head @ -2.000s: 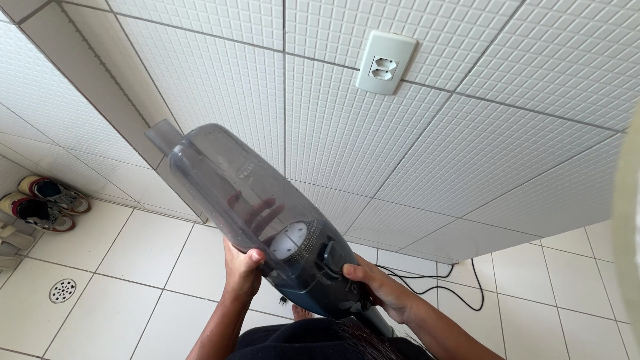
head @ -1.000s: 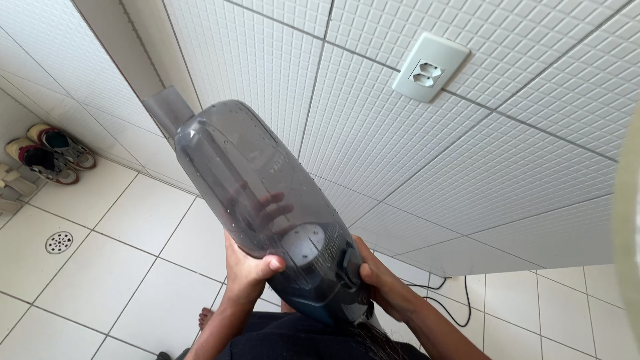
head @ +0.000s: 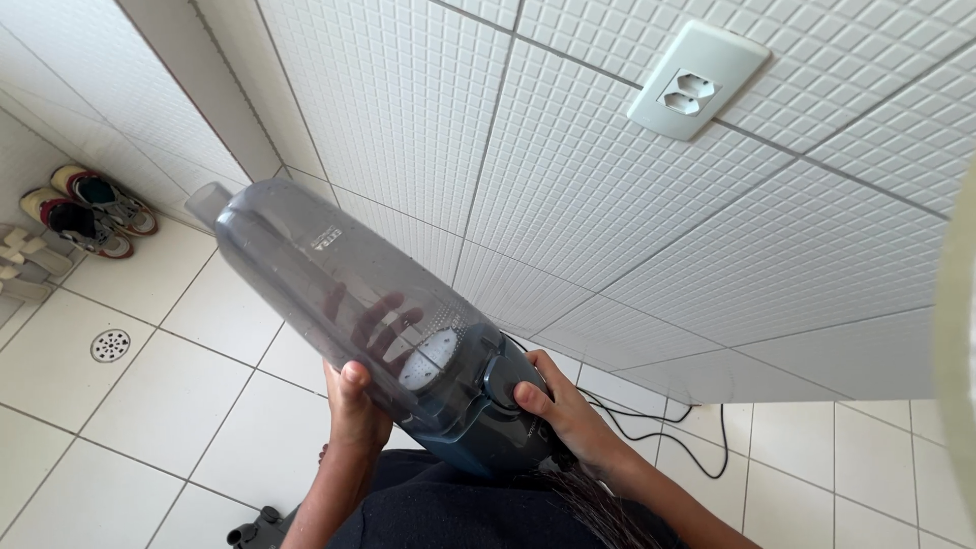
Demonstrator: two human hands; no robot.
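Observation:
A handheld vacuum cleaner (head: 473, 450) with a long clear grey dust container (head: 305, 252) slants up to the left in front of my body. A round white filter (head: 429, 358) shows through the container's lower end. My left hand (head: 358, 404) supports the container from beneath and the left, its fingers visible through the plastic and its thumb on the near side. My right hand (head: 568, 415) grips the dark motor body, with the thumb by the round latch or button (head: 503, 381). The container's narrow open-looking spout (head: 208, 206) points to the upper left.
A wall socket (head: 690, 91) is set in the white textured tile wall (head: 579, 198). Sneakers (head: 91, 210) and pale sandals (head: 30, 263) stand at the left. A round drain (head: 110, 345) lies in the tiled floor, a black cord (head: 686, 442) at the right, and a dark vacuum floor head (head: 263, 530) near my feet.
The view has shifted somewhat. Both hands stay on the vacuum cleaner. The dark floor head shows more at the bottom than one second ago.

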